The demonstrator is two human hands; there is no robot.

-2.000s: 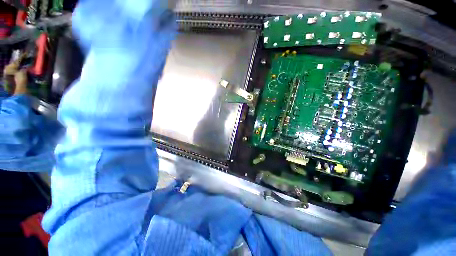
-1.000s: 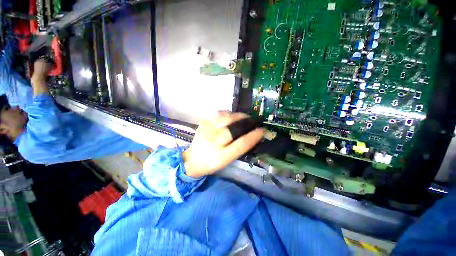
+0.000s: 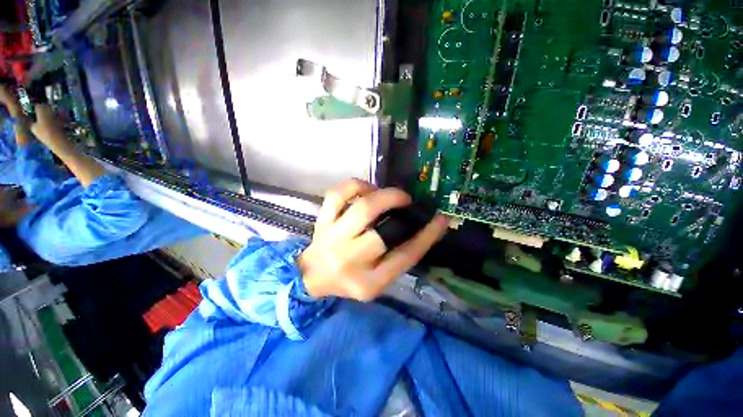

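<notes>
The green circuit board lies in its black carrier and runs past the top edge of the view. It bears rows of blue-and-white capacitors and a yellow block component at its near edge. My left hand is at the board's near left corner, fingers bent, with a black cover on a finger. Its fingertips meet the corner; whether they grip anything is hidden. My right hand is out of view; only a blue sleeve shows at the bottom right.
A silver clamp sticks out left of the carrier over shiny metal plates. Pale green bars lie along the carrier's near side. The conveyor rail runs to the upper left, where another person in blue reaches over the line.
My left arm has come down from across the upper left, and my left hand has reached the board's near left corner. The view has moved closer to the board.
</notes>
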